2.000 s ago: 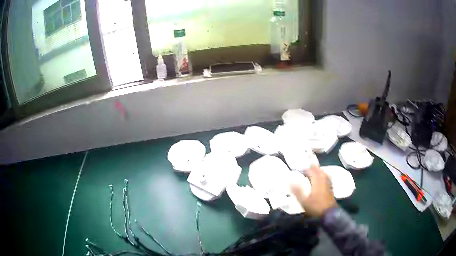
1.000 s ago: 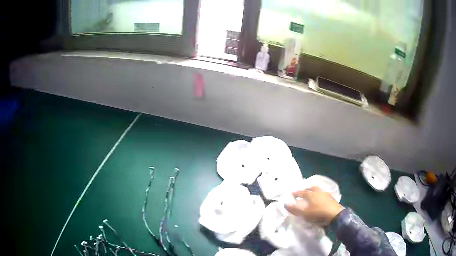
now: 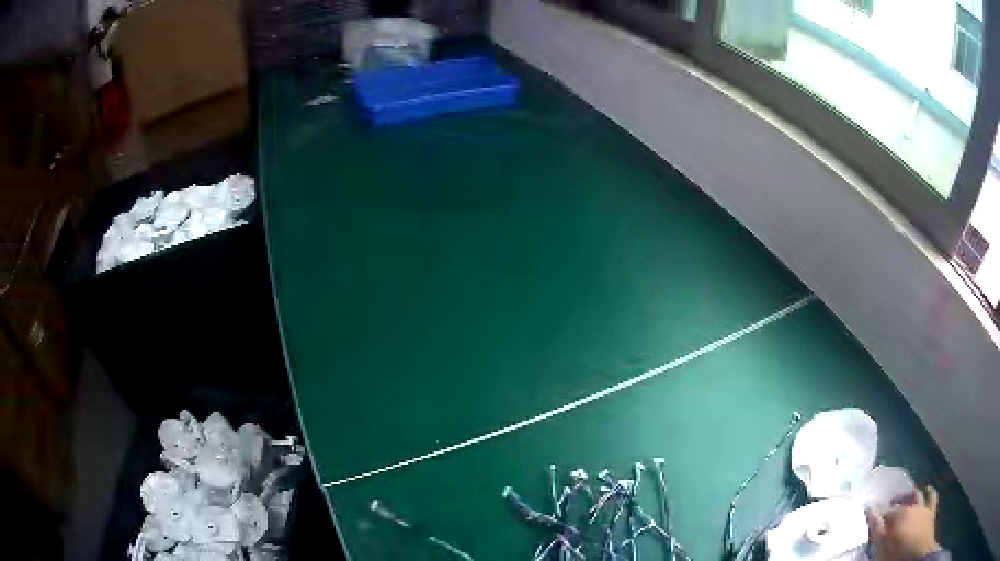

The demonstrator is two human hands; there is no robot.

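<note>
White plastic housings lie at the lower right of the green bench, one rounded (image 3: 833,451), one with a small central hole (image 3: 814,533), and a smaller part of one (image 3: 888,484) beside them. My right hand (image 3: 906,528) is at the lower right, its fingers against the edge of these housings; whether it grips one is unclear. Thin tail cable ends with pale tips (image 3: 603,506) fan out at the bottom edge; a few more strands (image 3: 757,482) lie just left of the housings. My left hand is not in view.
The green bench (image 3: 483,274) has a white line across it. A blue tray (image 3: 436,92) is at its far end. Dark crates on the left hold many white parts, one farther (image 3: 181,219), one nearer (image 3: 214,482). A brown carton (image 3: 181,55) stands behind. A window wall (image 3: 713,142) runs along the right.
The view has swung left to the crates and blue tray. My right hand and the housings now show at the lower right corner. Most housings have left the picture.
</note>
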